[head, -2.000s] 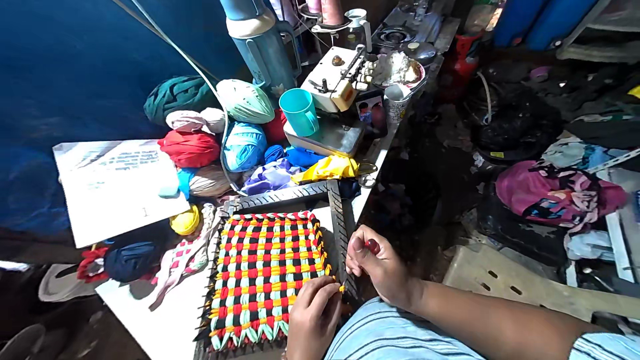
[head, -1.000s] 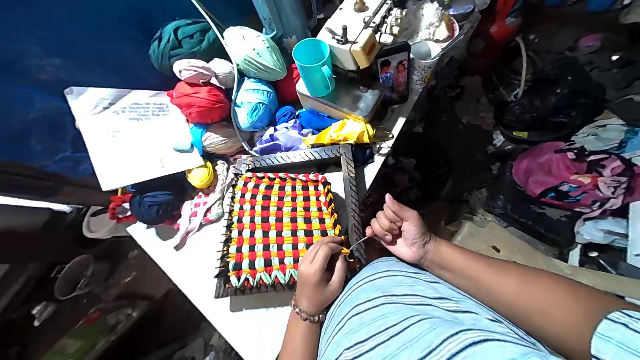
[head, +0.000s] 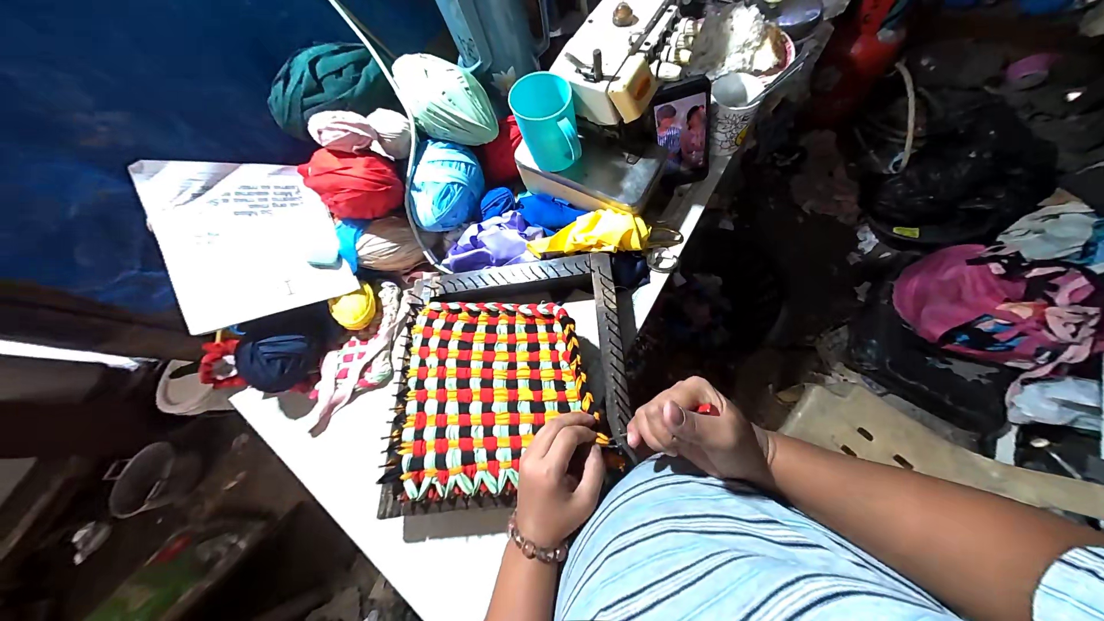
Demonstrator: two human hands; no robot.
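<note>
A woven potholder (head: pixel 500 392) of red, yellow, black and mint fabric strips lies on a dark wooden loom frame (head: pixel 611 336) with a row of pegs at its left and near sides. Its far and right edges look braided over. My left hand (head: pixel 561 470), with a beaded bracelet, pinches a strip at the mat's lower right edge. Close beside it, my right hand (head: pixel 690 427) is closed around a small tool with a red handle, whose thin metal shaft points toward the left fingertips. The tool's tip is hidden at the strip.
Behind the loom are fabric yarn balls (head: pixel 447 185), a yellow cloth (head: pixel 595 233), a turquoise mug (head: pixel 545 121) on a metal tin, a phone (head: pixel 681 129) and a sewing machine (head: pixel 608 73). A sheet with writing (head: pixel 241 233) lies left. A pink bundle (head: pixel 957 293) sits at right.
My right hand was farther from the mat a second ago, with the thin shaft showing; it has come back down toward the left hand. The left hand stays at the mat's edge.
</note>
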